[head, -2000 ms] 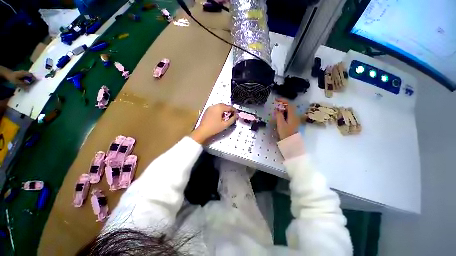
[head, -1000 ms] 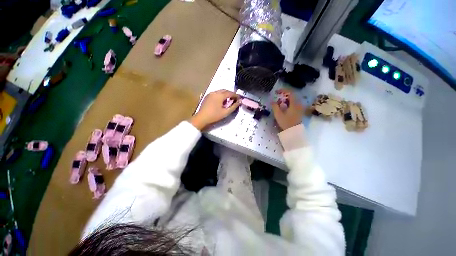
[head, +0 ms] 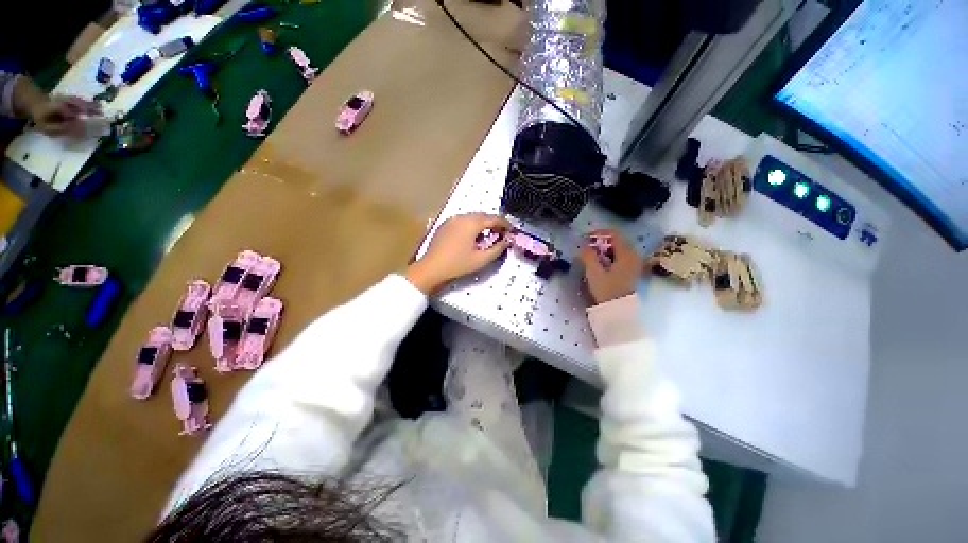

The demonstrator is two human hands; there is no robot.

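Observation:
A pink car-shaped piece [head: 530, 245] lies in the small black fixture [head: 551, 265] on the white perforated plate [head: 510, 300], just in front of the black extraction nozzle [head: 552, 175]. My left hand [head: 459, 252] is left of the fixture, with a small pink piece [head: 487, 239] between its fingertips, close to the end of the fixtured piece. My right hand [head: 610, 270] is right of the fixture and holds another pink piece [head: 601, 248] in its fingers, clear of the fixture. The fingers partly cover both held pieces.
Several pink pieces [head: 258, 332] lie on the brown sheet [head: 350, 233] at left. Tan pieces [head: 685, 259] and black blocks [head: 635, 195] lie right of the nozzle. A silver hose [head: 563, 64], metal column [head: 679, 90] and control box [head: 807, 196] stand beyond. Another person's hand [head: 58, 110] shows at upper left.
The view has shifted slightly. Both my hands keep nearly the same places beside the fixture, each still with a pink piece. The other person's hand is in view again at upper left.

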